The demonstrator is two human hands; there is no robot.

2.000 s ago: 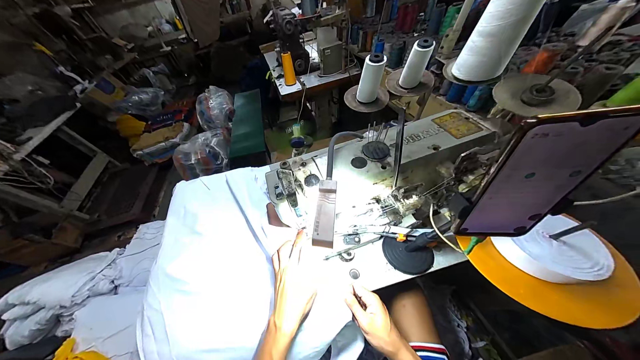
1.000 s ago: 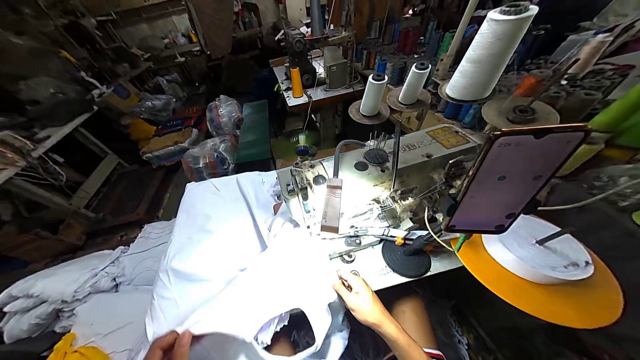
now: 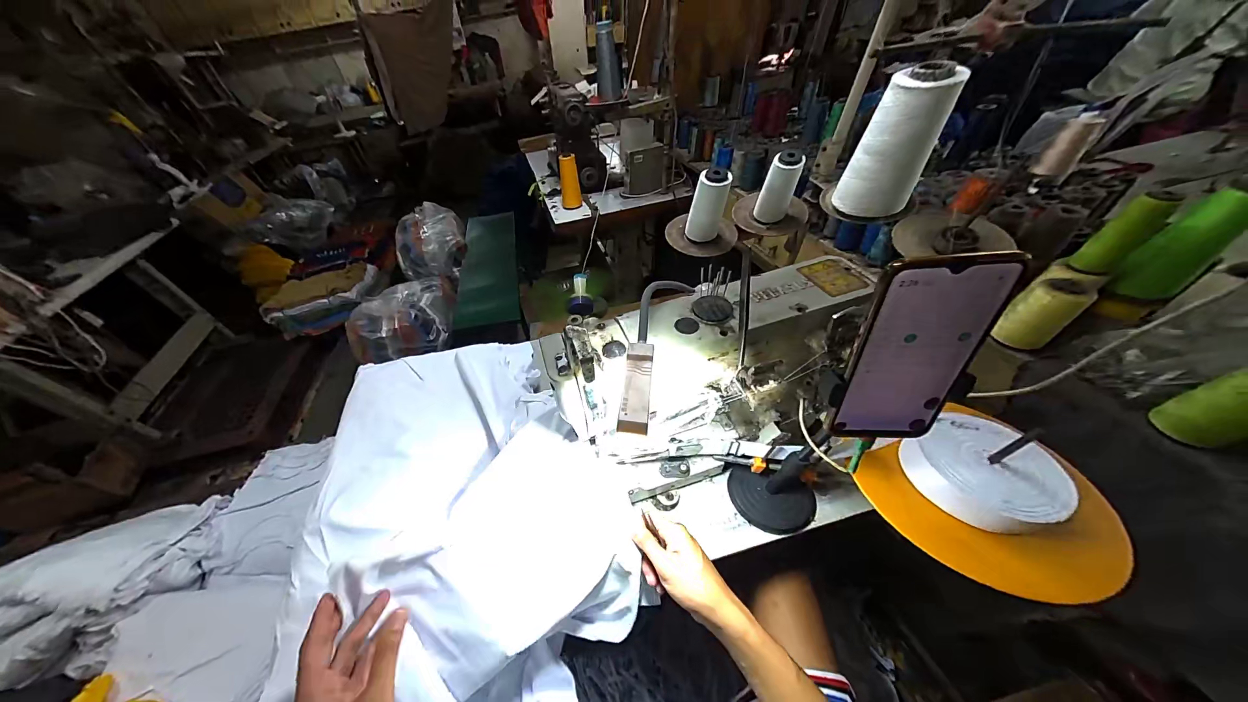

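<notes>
White knit fabric (image 3: 468,497) lies in a heap at the left of an industrial sewing machine (image 3: 770,302), its right part brightly lit by the lamp (image 3: 637,388). My left hand (image 3: 351,648) rests on the fabric at the bottom left, fingers spread. At the fabric's right edge, just in front of the machine bed, is my right hand (image 3: 675,565); its fingers are bent around a small dark object, partly hidden, that I cannot identify. A roll of white tape (image 3: 987,473) lies on an orange disc (image 3: 1092,546) at the right.
A phone (image 3: 921,346) stands on a holder with a round black base (image 3: 772,499) at the machine's right. White thread cones (image 3: 902,141) stand behind it. Stacked white fabric (image 3: 195,604) lies at lower left. A green bench (image 3: 489,273) and bagged bundles (image 3: 402,317) are beyond.
My left hand has moved from near the needle area to the lower left. The fabric, showing a round opening one second ago, now lies spread with that opening out of sight.
</notes>
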